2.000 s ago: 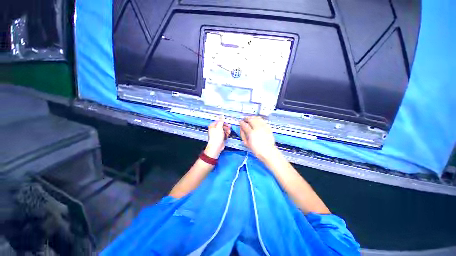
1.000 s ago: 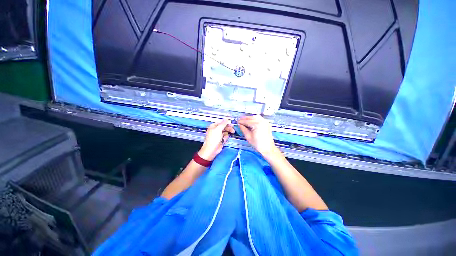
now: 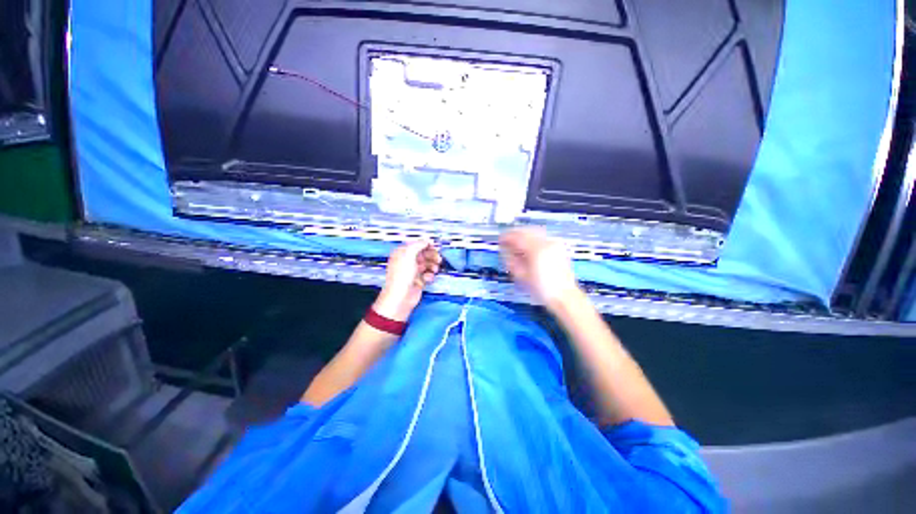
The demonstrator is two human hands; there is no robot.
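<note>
A large LCD module with a black ribbed back (image 3: 291, 136) lies in front of me. A bright silver mounting plate (image 3: 457, 136) sits in its middle, and a thin red wire (image 3: 319, 84) runs to it from the left. A silver bottom edge rail (image 3: 643, 237) runs along the near side. My left hand (image 3: 413, 269) is at the near edge, left of centre, with curled fingers; whether it holds something small cannot be told. My right hand (image 3: 537, 263) is blurred over the near edge, to the right and apart from my left hand; its fingertips are unclear.
Blue cloth (image 3: 804, 181) lies under and around the module. A metal conveyor edge (image 3: 201, 254) runs between me and the module. Grey box-like equipment (image 3: 70, 301) stands at the lower left.
My hands were close together at the near edge; now my right hand has moved away to the right. The view has shifted, so the module appears farther left.
</note>
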